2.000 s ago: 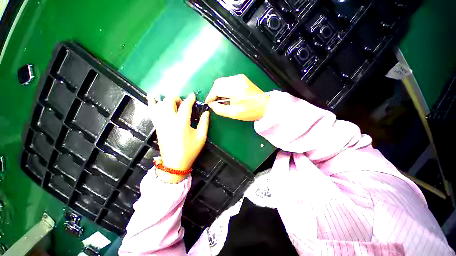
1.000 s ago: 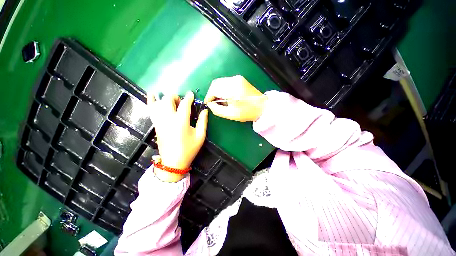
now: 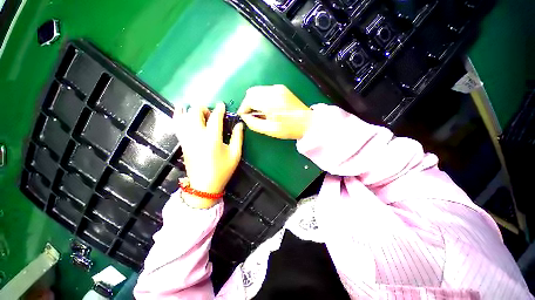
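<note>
A small black unit lies between my two hands, mostly hidden by the fingers. My left hand holds it with thumb and fingers, above the edge of an empty black blister tray. My right hand pinches a thin, narrow tool, too small to name, with its tip at the unit. A red bracelet is on my left wrist. A second black tray at the upper right holds several black units with round centres.
A single squarish unit lies on the green surface at the upper left. A small dark cluster and a white slip lie at the lower left, near a pale bar. A yellowish strip hangs at the right.
The loose unit at the upper left has moved up and to the right. My hands stay at the same place, with only small finger movements at the held unit.
</note>
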